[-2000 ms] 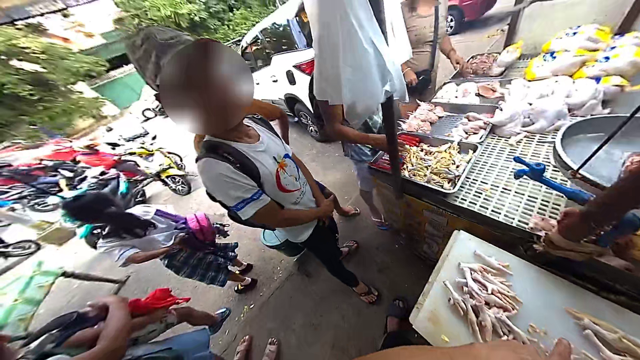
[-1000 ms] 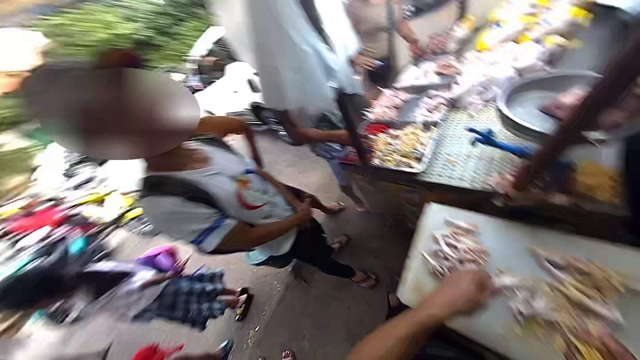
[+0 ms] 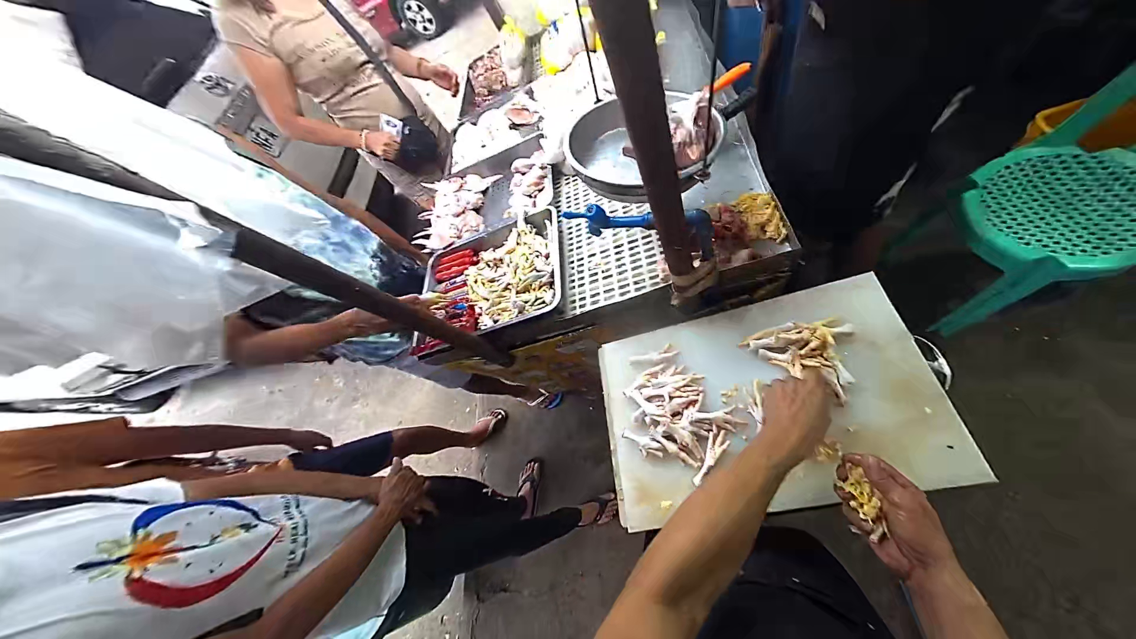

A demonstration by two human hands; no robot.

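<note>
A white cutting board [image 3: 568,0] is not where I look first; the white cutting board [image 3: 887,399] lies before me with two heaps on it. Pale chicken feet [image 3: 670,408] form the left heap, and yellower chicken feet [image 3: 799,342] lie in the upper middle. My left hand [image 3: 797,413] reaches down at the near side of the yellower heap; its fingertips are partly hidden, so its hold is unclear. At the board's near right edge, my right hand [image 3: 887,510] is closed around yellowish scraps [image 3: 861,493].
Beyond the board stands a stall with a metal tray of chicken feet [image 3: 515,275], a large metal pan [image 3: 612,146] and a blue tap [image 3: 612,219]. A dark post [image 3: 652,133] rises at the board's far edge. Several people stand left; a green plastic chair [image 3: 1056,213] is right.
My hands and the board have come further into view as the view swings right. My left hand has moved from beside the pale heap to the yellower one.
</note>
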